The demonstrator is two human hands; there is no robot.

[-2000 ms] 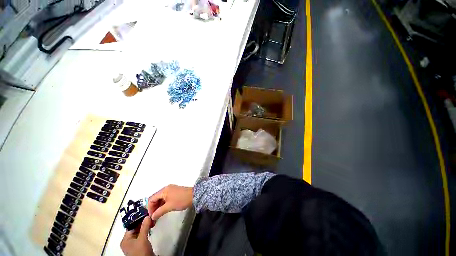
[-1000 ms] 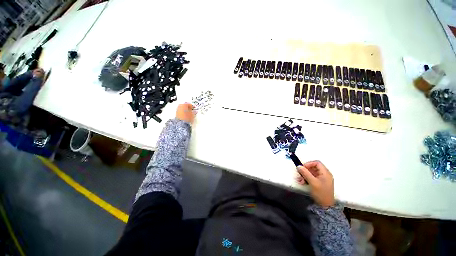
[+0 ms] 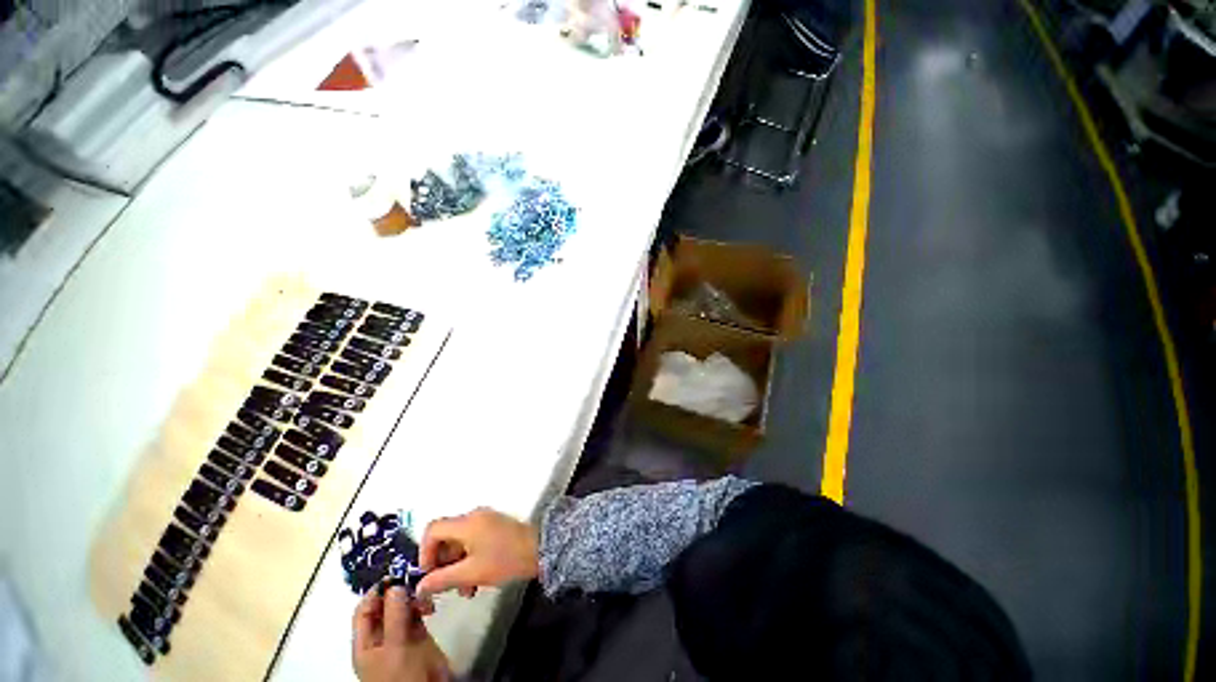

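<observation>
My left hand (image 3: 395, 642) is at the bottom, below a small cluster of black tabs with shiny hardware (image 3: 378, 544) at the table's near edge. My right hand (image 3: 483, 550) reaches in from the right. The fingertips of both hands meet and pinch a small dark strap tab with a shiny bit (image 3: 404, 580); fingers hide most of it. Black strap tabs (image 3: 254, 433) lie side by side in two rows on the plywood board (image 3: 200, 386), each with a pale round dot.
A blue-silver pile of metal clips (image 3: 532, 227) lies farther along the table, with greyer pieces (image 3: 447, 193) and a brown-amber jar or roll (image 3: 391, 220) beside it. Open cartons (image 3: 720, 380) stand on the floor right of the table (image 3: 600, 173). A metal-framed stool or rack (image 3: 787, 120) stands beyond.
The view has swung right, so the black heap and rings have left the picture. My left hand has moved from the rings to meet my right hand, which held a black strip.
</observation>
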